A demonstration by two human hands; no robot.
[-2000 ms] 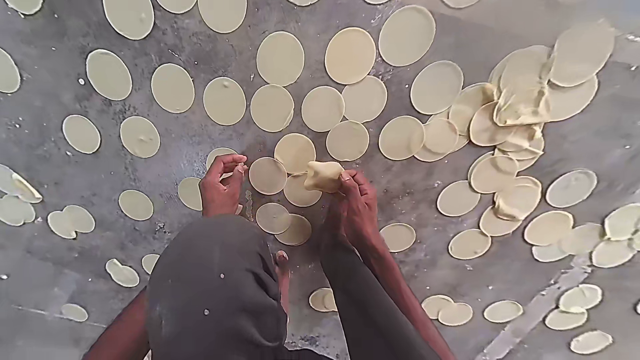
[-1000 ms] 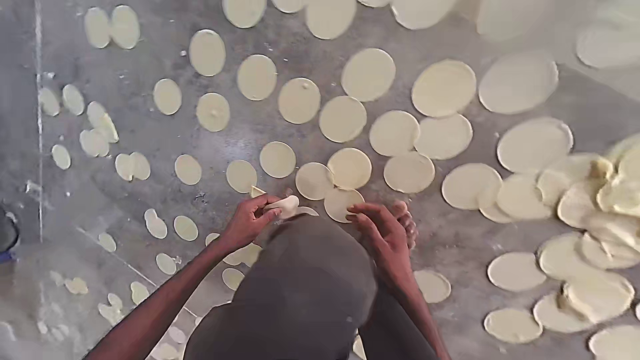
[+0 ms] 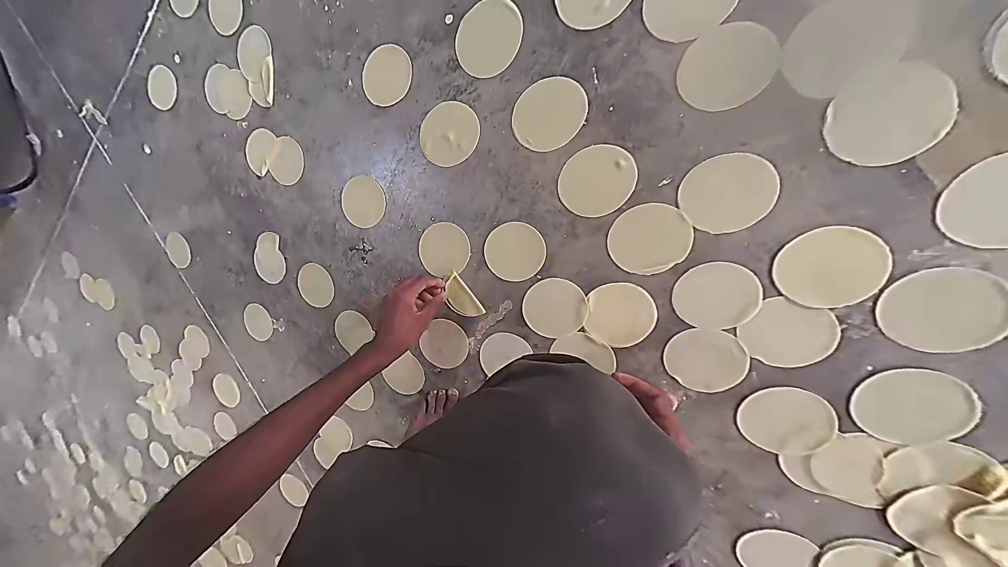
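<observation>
My left hand (image 3: 413,311) is at the centre left, its thumb and fingers pinched at the edge of a folded thin round dough sheet (image 3: 466,298). This half-moon piece stands partly off the floor, beside a flat dough sheet (image 3: 444,248). Flat sheets lie around the hand, one of them (image 3: 443,344) just below it. What appears to be my right hand (image 3: 652,403) shows at the right side of my clothed knee, mostly hidden by it. Whether it holds anything cannot be seen. A pair of touching dough sheets (image 3: 622,315) lies above the knee.
Many dough sheets are spread over the grey floor (image 3: 307,94), some overlapping. A heap of them (image 3: 937,512) lies at the lower right. Smaller clusters (image 3: 161,394) lie at the left. My bare foot (image 3: 433,409) is beside the dark cloth over my knee (image 3: 512,472). A dark-edged object (image 3: 16,126) stands at the far left.
The view has shifted to the left. My left hand has reached forward, away from my knee. My right hand, in sight above the knee a second ago, is now mostly behind it.
</observation>
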